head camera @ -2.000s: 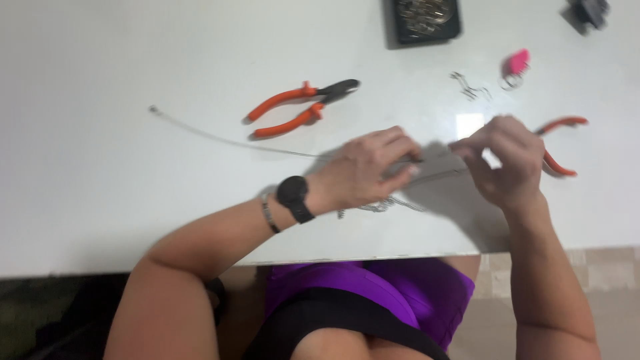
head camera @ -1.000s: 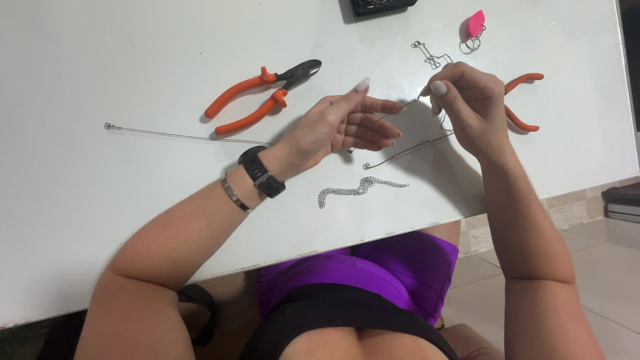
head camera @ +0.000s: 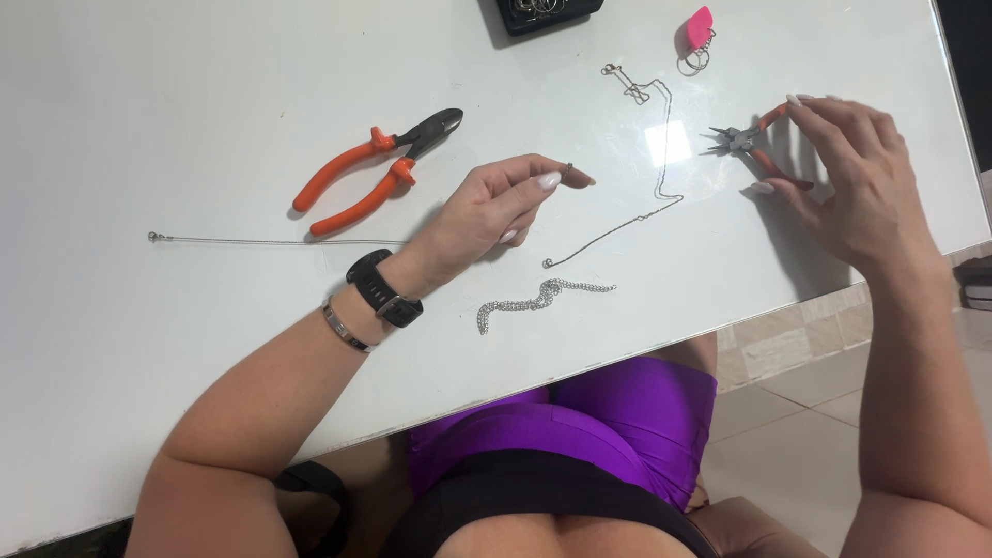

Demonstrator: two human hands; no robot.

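Note:
My left hand [head camera: 496, 205] pinches a tiny metal piece [head camera: 568, 168], perhaps a bit of chain, between thumb and index finger. At the right, my right hand [head camera: 849, 170] touches the orange handles of small needle-nosed pliers [head camera: 742, 139], whose jaws are spread and point left. Orange-handled diagonal cutters [head camera: 387, 167] lie apart, up and left of my left hand. A thin chain [head camera: 248, 241] with a clasp runs under my left wrist. Between the hands lies a long fine chain necklace [head camera: 666, 124], its far end bunched by a clasp. A silver link chain [head camera: 535, 304] lies nearer me.
At the top of the white table [head camera: 232, 349] stands a black container [head camera: 546, 12] with metal rings in it. A pink tag with key rings [head camera: 700, 29] lies at the upper right. The table's near edge runs diagonally above my lap.
My right hand has left the spot beside my left hand and moved right to the pliers. The fine necklace, partly hidden by that hand before, now shows on the table.

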